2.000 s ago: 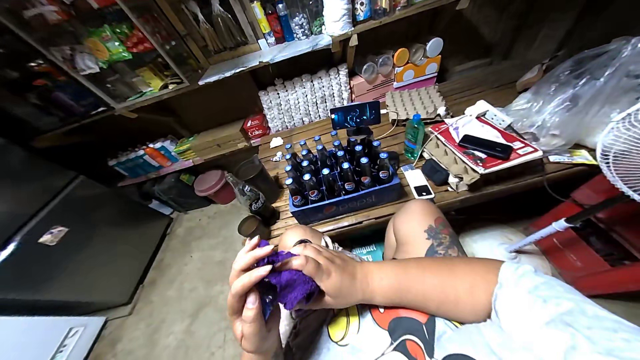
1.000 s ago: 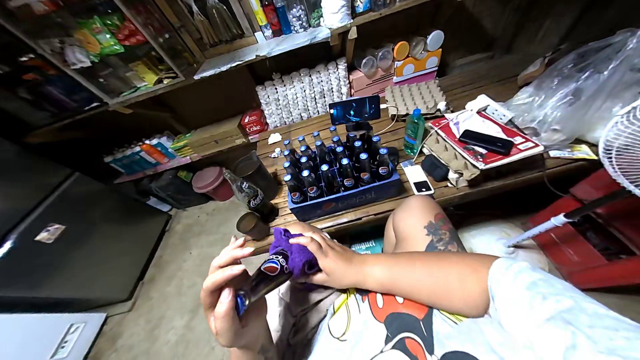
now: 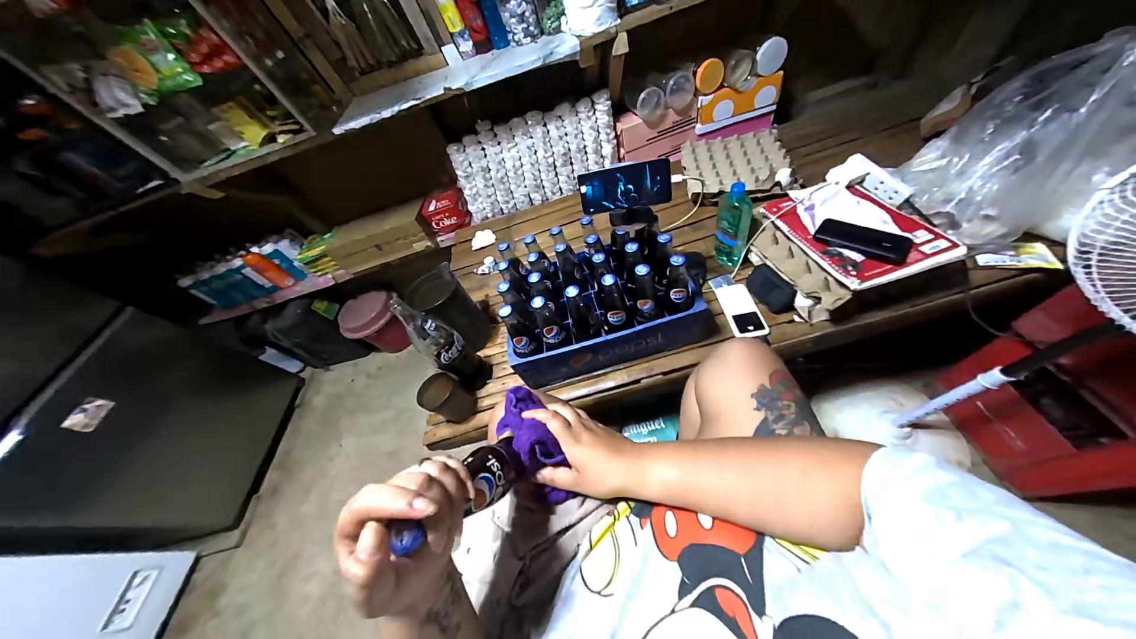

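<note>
My left hand (image 3: pixel 404 528) is closed around the neck of a dark glass Pepsi bottle (image 3: pixel 491 475), whose blue cap (image 3: pixel 406 538) shows between the fingers. The bottle lies tilted over my lap, its base end toward my other hand. My right hand (image 3: pixel 581 448) presses a purple cloth (image 3: pixel 532 444) against that end, so the base is hidden. Beyond my knees, a blue plastic Pepsi crate (image 3: pixel 612 353) on the wooden slatted table holds several capped bottles (image 3: pixel 612 302) standing upright.
Left of the crate are a Coca-Cola bottle (image 3: pixel 444 342) and a brown cup (image 3: pixel 446 397). Rightward lie a white phone (image 3: pixel 738 306), a green bottle (image 3: pixel 734 224) and a red notebook (image 3: pixel 874 235) with a black phone (image 3: pixel 861 240) on it. A propped phone (image 3: pixel 626 186) stands behind; a fan (image 3: pixel 1105 248) is at far right.
Two seconds ago both hands were together around the purple cloth. My left hand has since moved toward the lower left, and the bottle's label now shows between the hands.
</note>
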